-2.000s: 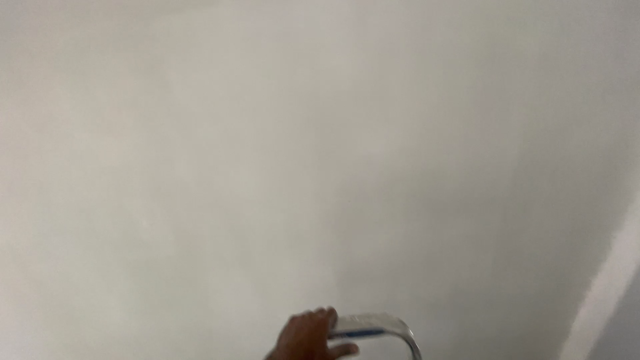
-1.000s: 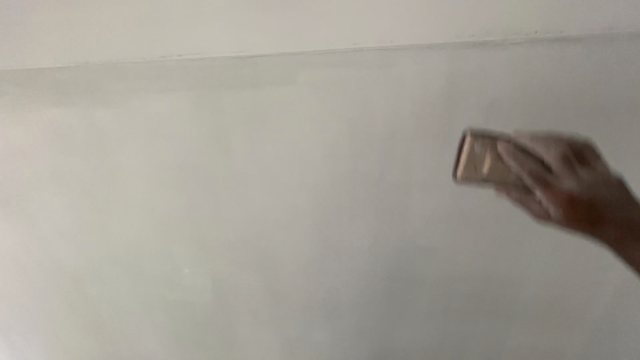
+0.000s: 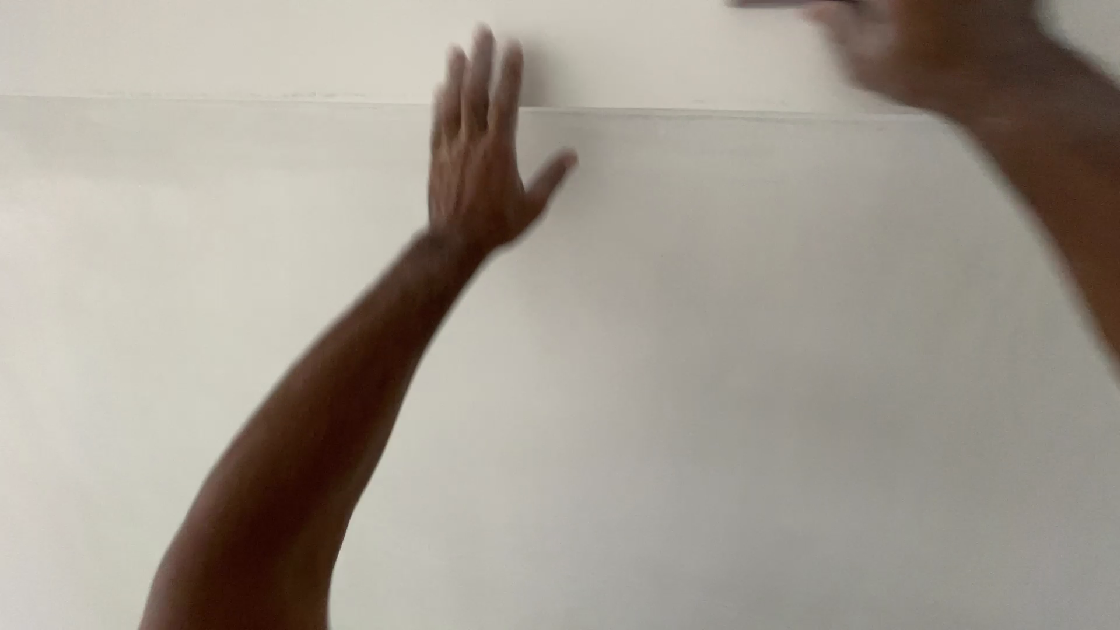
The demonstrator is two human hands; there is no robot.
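My left hand [image 3: 477, 157] lies flat against a pale wall [image 3: 700, 350], fingers pointing up and thumb spread to the right. Its fingers cross a thin horizontal line on the wall. My right hand [image 3: 919, 52] is at the upper right, blurred and partly cut off by the top edge. At its fingertips shows the dark lower edge of a block [image 3: 779, 3], most of which is out of view; a second ago the hand held a flat brownish block, perhaps a sanding block.
The horizontal line [image 3: 656, 109] runs across the upper part of the view, with rough marks along it. Above it is a lighter, smooth band [image 3: 219, 44]. Soft shadows fall on the surface below.
My left hand has come into view against the wall since a second ago. My right hand is now higher in the view, at its top edge. The view has shifted.
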